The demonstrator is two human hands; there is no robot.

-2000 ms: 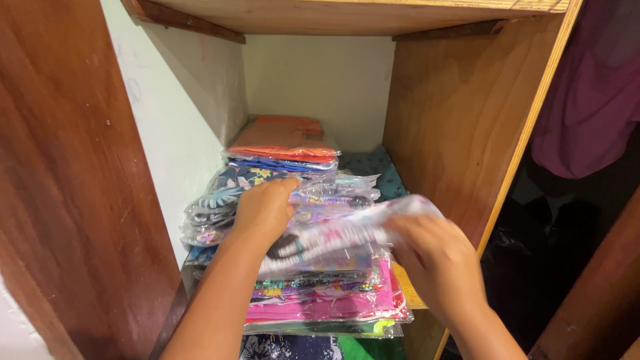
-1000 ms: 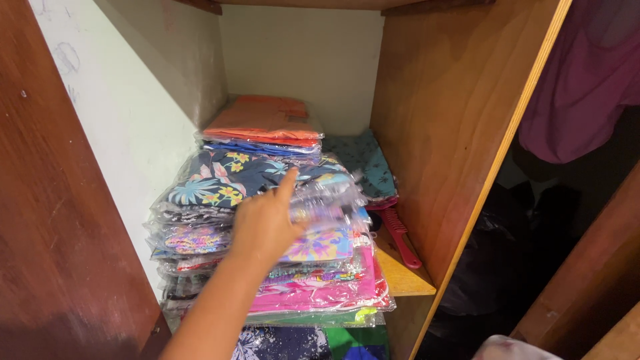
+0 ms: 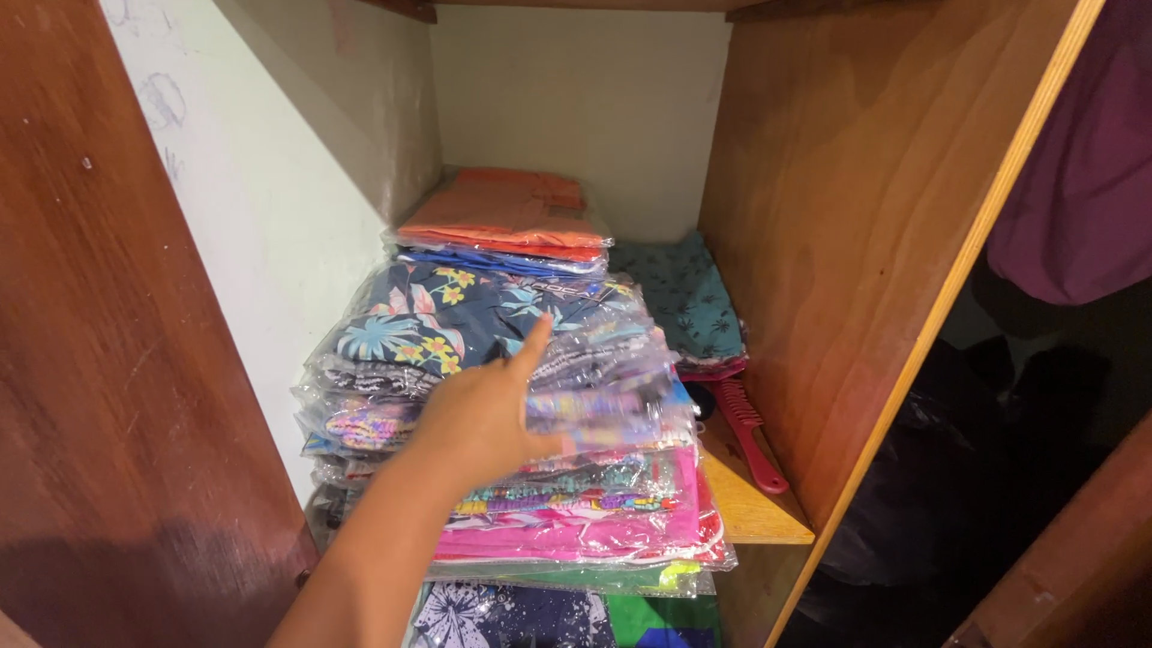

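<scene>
My left hand [image 3: 486, 418] is at the front of a tall stack of folded garments in clear plastic bags. Its index finger points up over the navy floral garment [image 3: 477, 315], and its thumb is spread lower, beside a blurred multicolored bagged garment [image 3: 589, 418]. Whether the fingers grip a bag's edge cannot be told. Behind the floral one, orange folded garments [image 3: 504, 207] lie over blue ones [image 3: 513, 261]. Pink bagged garments [image 3: 576, 535] sit lower in the stack. My right hand is out of view.
Right of the stack lie a teal patterned cloth [image 3: 688, 292] and a pink comb [image 3: 751, 441] on the wooden shelf [image 3: 756, 504]. A wooden partition [image 3: 828, 225] stands at the right, with a maroon cloth [image 3: 1071, 198] hanging beyond it. More folded garments [image 3: 513, 616] are below.
My right hand, at a bagged garment two seconds ago, has left the view along with that garment. My left hand remains at the stack. The comb, hidden at first, now shows.
</scene>
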